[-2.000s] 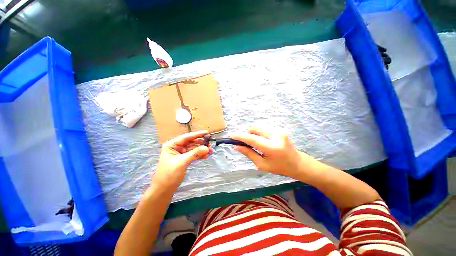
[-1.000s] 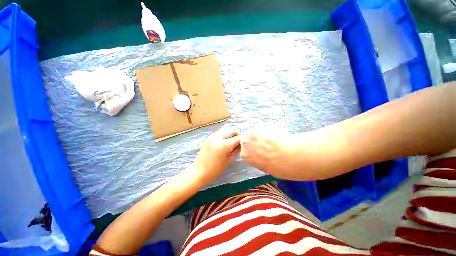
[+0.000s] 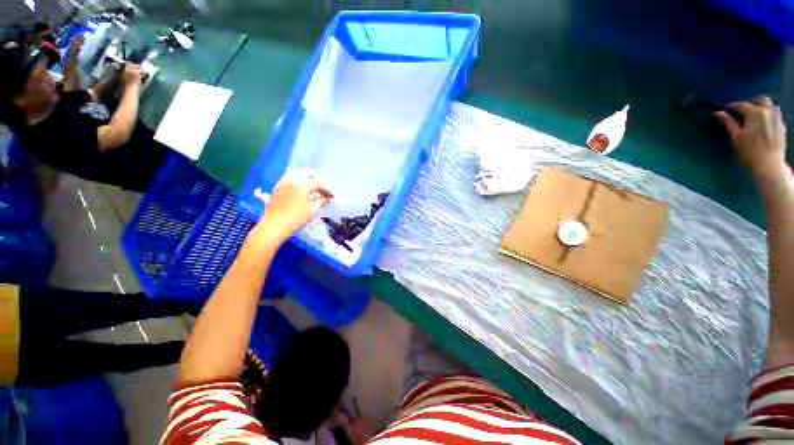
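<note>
My left hand (image 3: 294, 205) is over the near end of the left blue tray (image 3: 409, 187), fingertips close together; whether it holds a small piece is unclear. A cluster of small dark pieces (image 3: 350, 228) lies in the tray beside the hand, on a whitish liner (image 3: 370, 109). My right hand (image 3: 759, 132) is at the far right, above the green bench, fingers bent. A dark slim shape (image 3: 696, 102) shows at its fingertips, blurred; whether it is held is unclear. The cardboard pad (image 3: 609, 252) carries a round white dish (image 3: 572, 233).
A white bottle (image 3: 608, 131) lies behind the cardboard. A crumpled white cloth (image 3: 505, 170) is left of it, on wrinkled film (image 3: 487, 295). A white sheet (image 3: 193, 119) and a seated person (image 3: 78, 130) are at the left. A perforated blue crate (image 3: 187, 226) stands below the bench.
The view has swung left. My hands, together over the film before, are now far apart: the left over the left tray, the right out to the far right. The dark handle-like part has left the left hand's side.
</note>
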